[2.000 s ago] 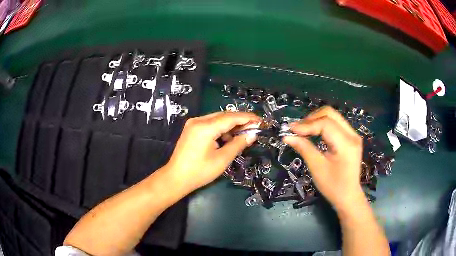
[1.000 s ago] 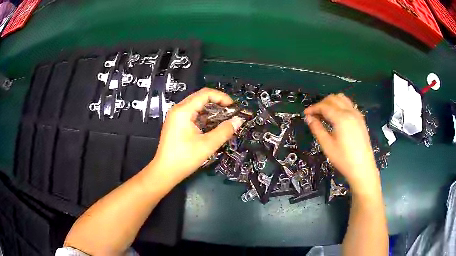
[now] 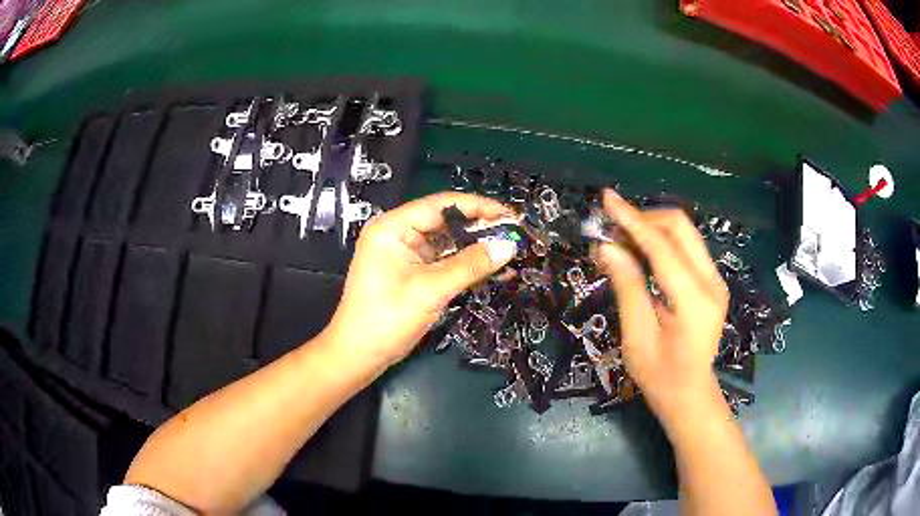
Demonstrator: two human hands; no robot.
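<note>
My left hand [image 3: 404, 264] holds a small dark electronic unit [image 3: 474, 230] between thumb and fingers, over the left edge of the clip heap. A small green spot shows on it near the thumb tip. My right hand [image 3: 661, 287] is just right of it, apart from the unit. It pinches a small shiny piece [image 3: 597, 227], blurred, perhaps a spring clip. The heap of silver spring clips [image 3: 538, 368] and dark strips lies below and between my hands. The black pocket tray [image 3: 212, 302] on the left bears several clipped units [image 3: 325, 207] in its upper pockets.
A black box [image 3: 829, 224] with a white liner stands at the right, with a red tool with a white round end [image 3: 881, 181] at it. A white slip [image 3: 788, 283] and loose metal bits lie beside it. Red trays [image 3: 807, 40] are at the far right edge.
My left hand has turned, and the dark unit now shows at its fingertips. My right hand has moved slightly left from over the heap and now pinches a small shiny piece.
</note>
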